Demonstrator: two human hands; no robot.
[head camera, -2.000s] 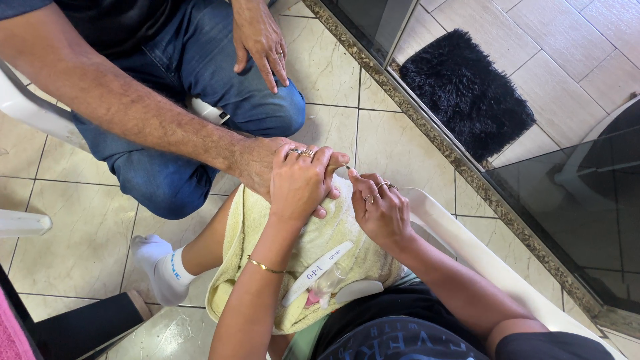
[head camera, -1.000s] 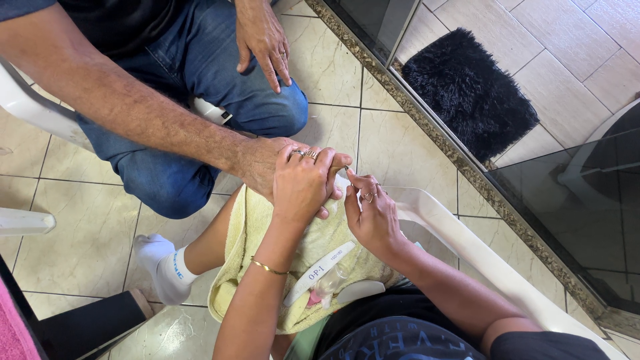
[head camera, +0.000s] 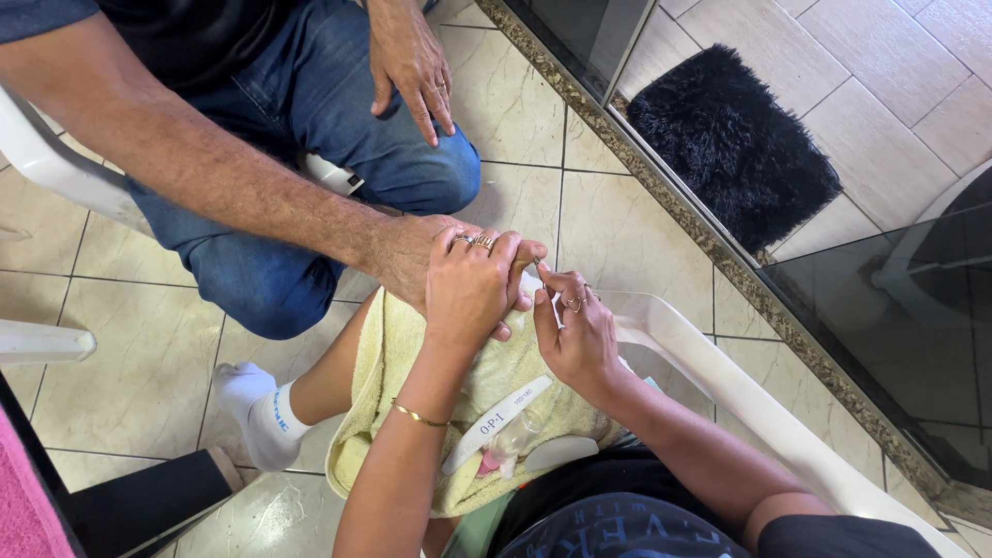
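My left hand (head camera: 473, 287), with rings, is closed around the fingers of the other person's hand (head camera: 411, 260). Between the fingers of my right hand (head camera: 573, 318) is a small metal tool (head camera: 539, 267), its tip at one of that person's fingertips; the fingers hide most of it, so its kind cannot be told. A yellow towel (head camera: 403, 349) lies over my lap beneath the hands. On it rest a white OPI nail file (head camera: 496, 422), a clear plastic bottle with a pink part (head camera: 515, 438) and a pale flat oval item (head camera: 562, 452).
The other person sits opposite in jeans, their free hand (head camera: 415, 70) on a knee (head camera: 434, 170). A white plastic chair arm (head camera: 721, 372) runs along my right. A black shaggy mat (head camera: 728, 143) lies beyond a glass door's stone sill (head camera: 682, 225). At lower left are a dark furniture leg (head camera: 147, 496) and pink cloth (head camera: 27, 488).
My right hand has shifted slightly at the other person's fingertip, its fingers changing pose around the small tool. My left hand keeps its hold.
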